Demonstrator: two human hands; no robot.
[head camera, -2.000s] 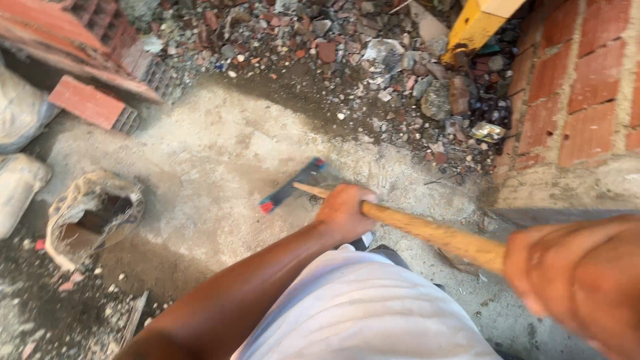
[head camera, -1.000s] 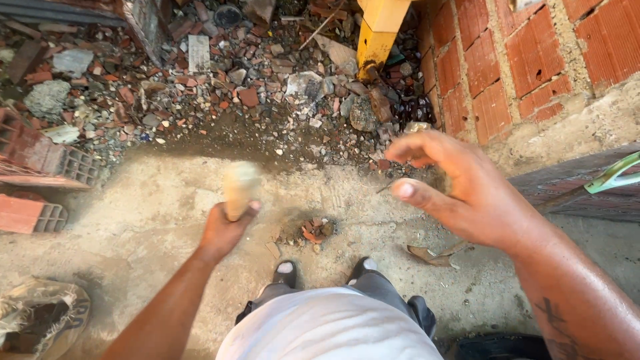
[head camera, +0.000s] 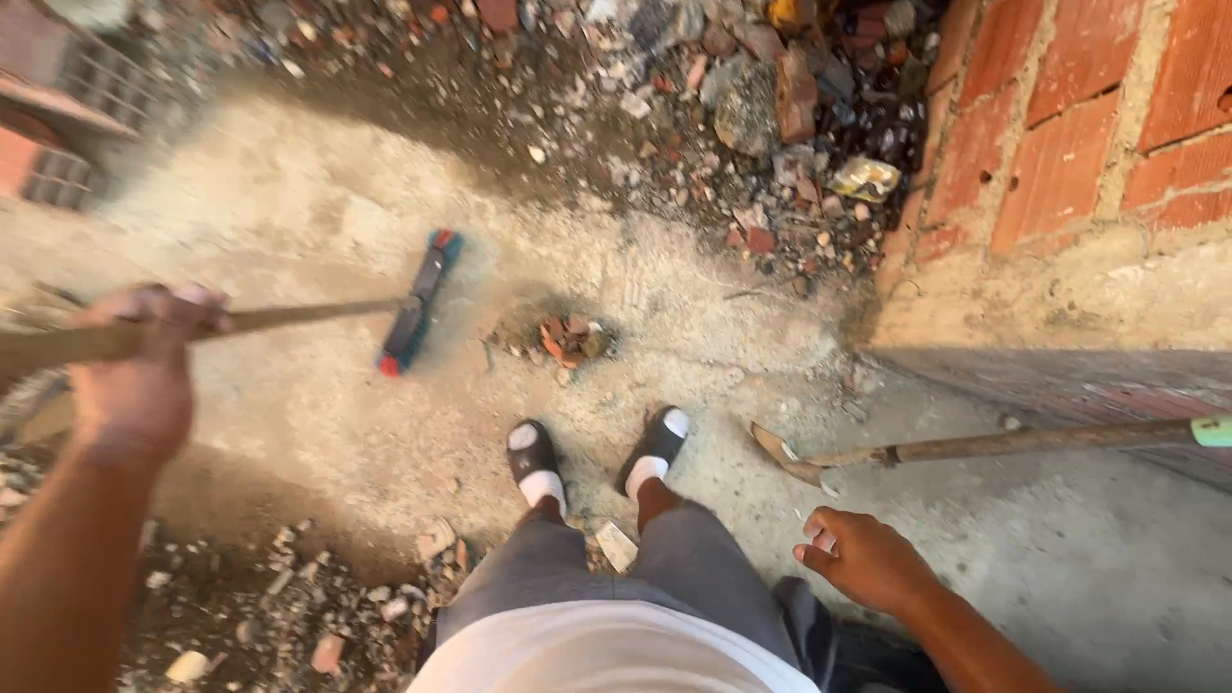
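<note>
My left hand point(head camera: 144, 361) is closed round the wooden handle point(head camera: 289, 315) of a push broom at the left. The broom's head point(head camera: 420, 303), dark with blue bristles and red ends, rests on the concrete floor. Right of it lies a small heap of broken brick and dirt point(head camera: 570, 341), in front of my feet. At the lower right my right hand point(head camera: 857, 558) holds nothing, its fingers loosely curled. Above that hand, apart from it, a shovel with a wooden shaft point(head camera: 1020, 443) and a worn blade point(head camera: 784, 455) leans or lies; which of these, I cannot tell.
Rubble point(head camera: 597, 106) covers the ground along the top. A hollow-brick wall point(head camera: 1068, 135) with a concrete ledge stands at the right. Hollow bricks point(head camera: 48, 173) sit at the upper left, and more rubble point(head camera: 279, 616) lies at the lower left.
Two seconds ago both hands were on the broom handle; now only my left hand holds it. My right hand has let go and moved down to the lower right since one second ago.
</note>
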